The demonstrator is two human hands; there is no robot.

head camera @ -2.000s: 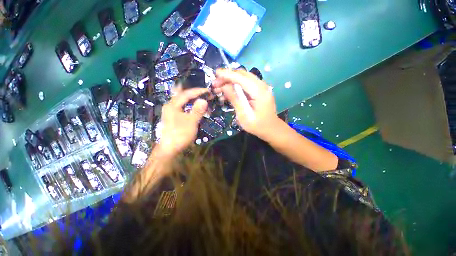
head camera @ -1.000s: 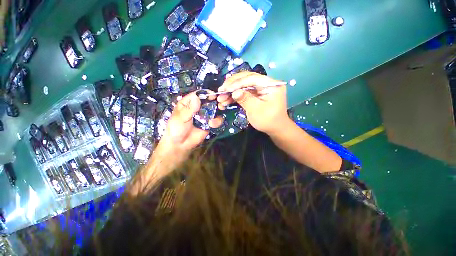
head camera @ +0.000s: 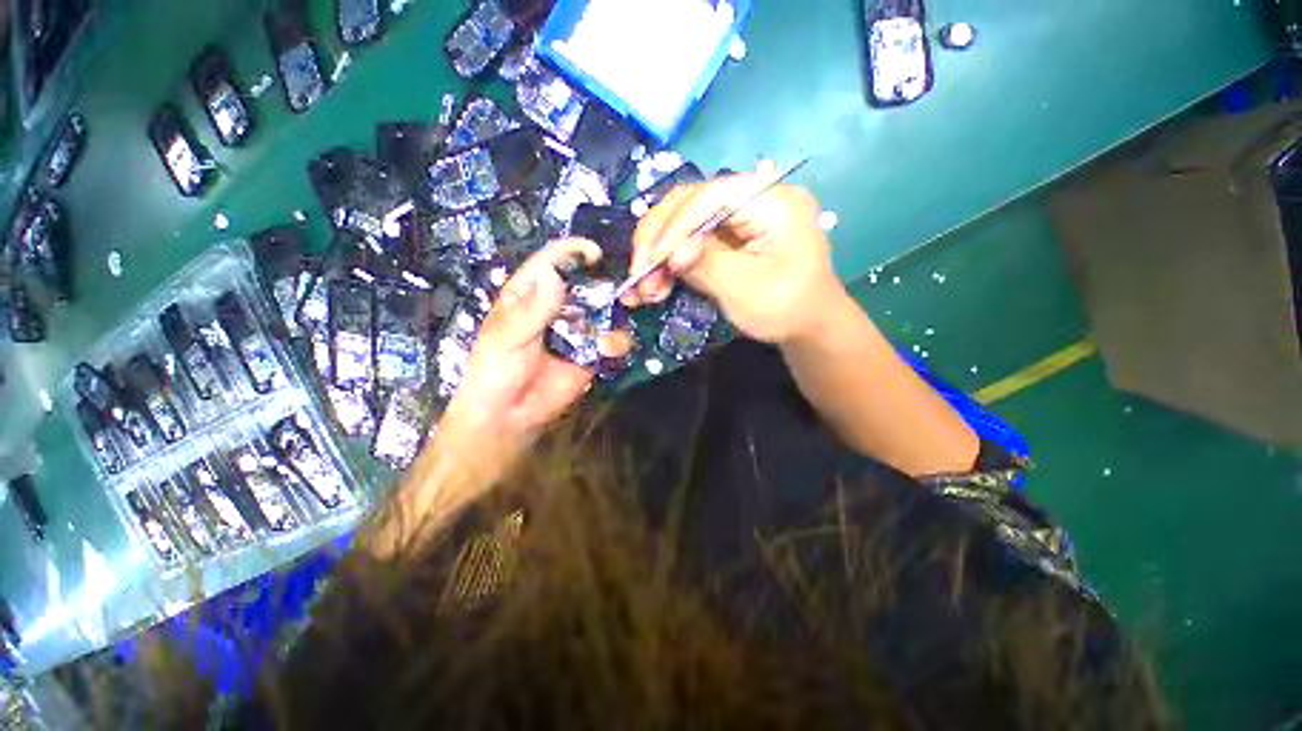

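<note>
My left hand [head camera: 521,340] holds an opened phone body [head camera: 578,331], black with a silvery-blue inner face, between thumb and fingers. My right hand [head camera: 750,257] holds a thin light metallic tool, likely tweezers [head camera: 731,207], like a pen. The tool's tip touches or is just over the phone's upper part; contact cannot be told. My fingers hide parts of the phone. A heap of phone bodies [head camera: 464,179] lies beyond and left of my hands. A blue tray [head camera: 557,60] with white contents stands beyond them.
A clear blister tray [head camera: 236,414] holding phones lies at the left. More phones [head camera: 221,97] stand in a spaced line at the upper left. A single phone [head camera: 897,60] lies right of the blue tray beside a small round item [head camera: 957,36]. A brown carton [head camera: 1171,271] is at the right.
My right hand first turned the tool from upright to nearly level, then tilted it down toward the phone. My left hand has opened from a pinch to hold the phone face up. The view shifted slightly.
</note>
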